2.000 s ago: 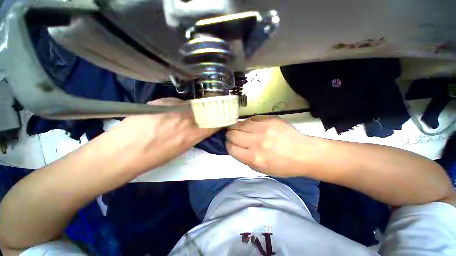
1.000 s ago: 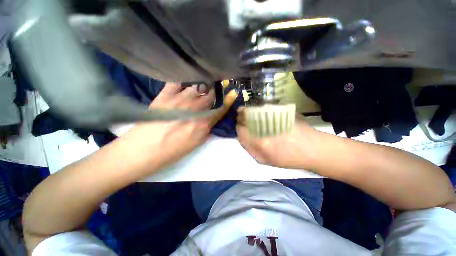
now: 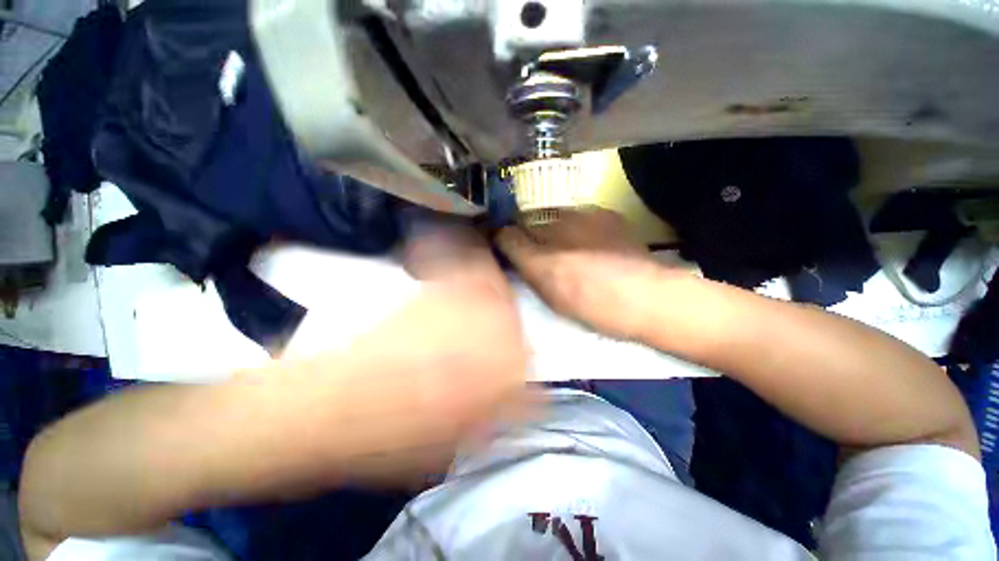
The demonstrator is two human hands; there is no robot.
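The dark navy garment piece (image 3: 257, 186) lies left of and behind the off-white sewing machine head (image 3: 833, 66), with one end reaching under the head near the needle area. A narrow navy flap hangs from it onto the white table. My left hand (image 3: 466, 301) is strongly blurred in front of the needle area; its fingers are unclear. My right hand (image 3: 564, 258) is at the needle area below the ribbed cream tension knob (image 3: 548, 184), fingertips at the dark cloth edge; the knob hides part of the area, and the grip is not clear.
Dark cut pieces with a small pale mark (image 3: 756, 219) lie under the machine arm at the right. A dark strip (image 3: 934, 247) lies farther right. The white table edge (image 3: 219, 367) runs above my lap. A blue slatted crate (image 3: 988, 411) shows at the right rim.
My left hand has moved from the cloth toward me and is blurred. More of the navy garment shows at the left. The grey curved bar is no longer across the view.
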